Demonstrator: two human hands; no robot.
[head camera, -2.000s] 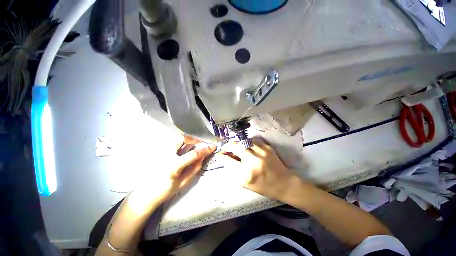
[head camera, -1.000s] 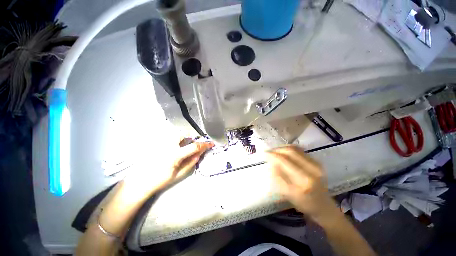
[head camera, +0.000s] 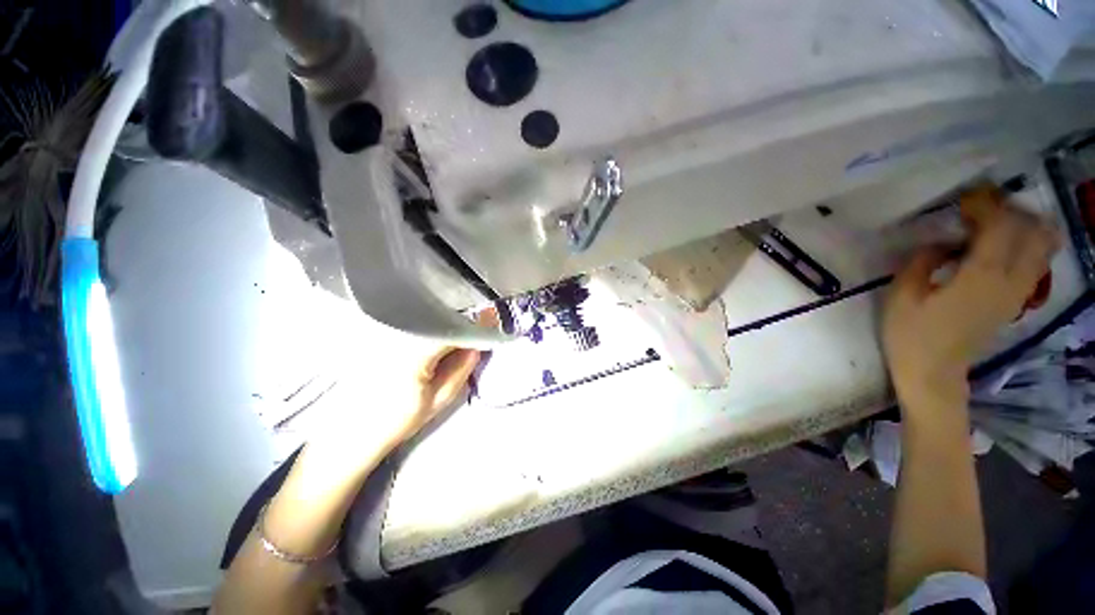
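The cream-white sewing machine (head camera: 720, 144) spans the view. Its presser foot and needle area (head camera: 546, 315) is a dark metal cluster below the head. My left hand (head camera: 450, 366) is just left of the foot, fingertips together at a piece whose details are lost in glare. A dark curved band (head camera: 258, 505) shows beside and under my left forearm. My right hand (head camera: 967, 288) is far right over the red-handled scissors (head camera: 1035, 294), fingers bent and blurred; whether it holds anything is unclear.
Black thread snips (head camera: 795, 258) and a tan card (head camera: 702, 270) with clear film lie right of the foot. The lit lamp (head camera: 99, 366) stands left. White scraps (head camera: 1033, 408) hang by the right table edge. Bundled strips (head camera: 42, 180) are beyond the left edge.
My right hand has moved from beside the needle area far right, to the scissors. My left hand has stayed left of the foot. The camera view has shifted.
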